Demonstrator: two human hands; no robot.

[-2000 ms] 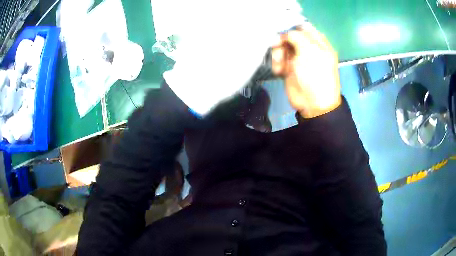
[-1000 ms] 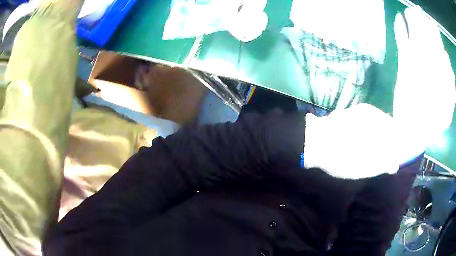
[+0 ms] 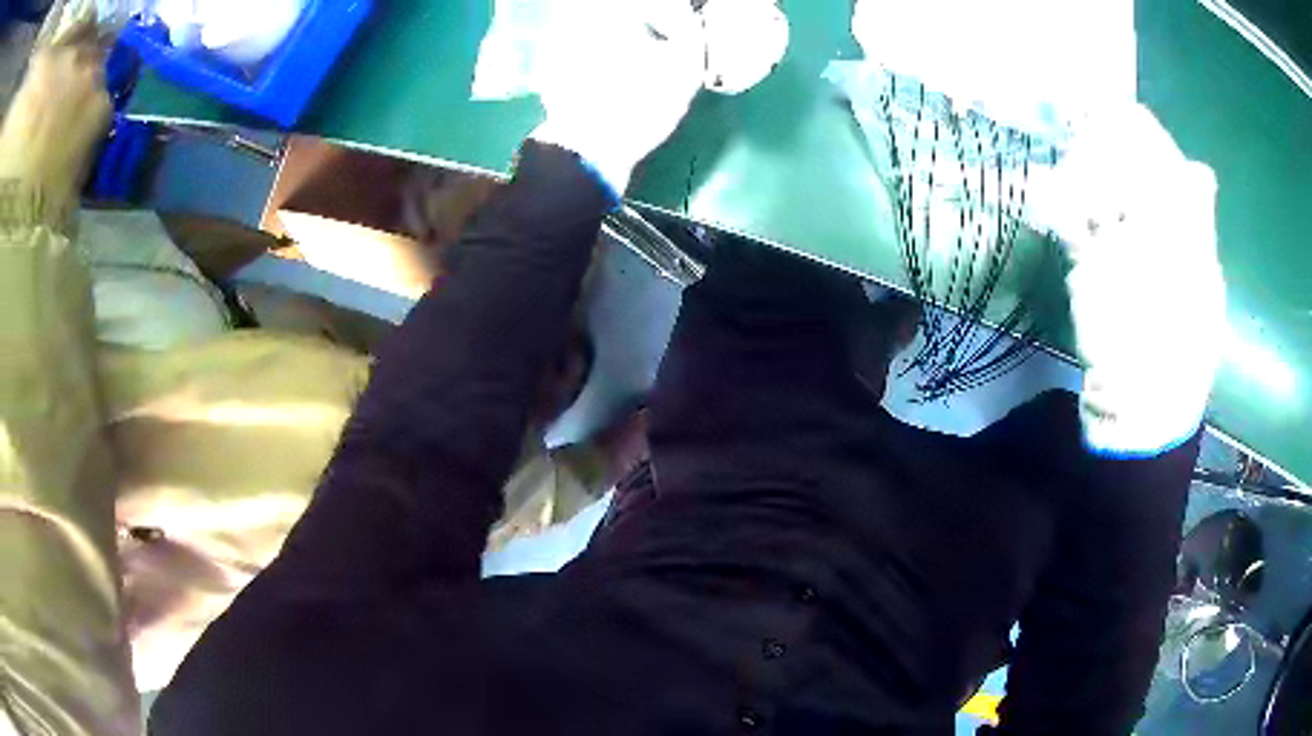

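Note:
My left hand (image 3: pixel 619 108), in a white glove, is at the bench's near edge, over or beside a clear bag (image 3: pixel 501 55) and a rounded white part (image 3: pixel 745 43). My right hand (image 3: pixel 1151 288), in a white glove with a blue-edged cuff, is at the right side of a bright white bundle (image 3: pixel 993 51). Thin black leads (image 3: pixel 957 216) run from the bundle over the bench edge. Both gloves are overexposed, so the fingers and any grip cannot be made out.
The green bench (image 3: pixel 432 94) spans the top. A blue bin (image 3: pixel 245 79) with white parts is upper left, a cardboard carton (image 3: pixel 353 252) below. A person in khaki (image 3: pixel 216 431) is at the left. A round stool (image 3: pixel 1220 554) is lower right.
My left hand has moved left from beside my right hand to the bagged parts. My right hand, bare two seconds ago, is gloved and now beside the bundle. The black leads show more clearly.

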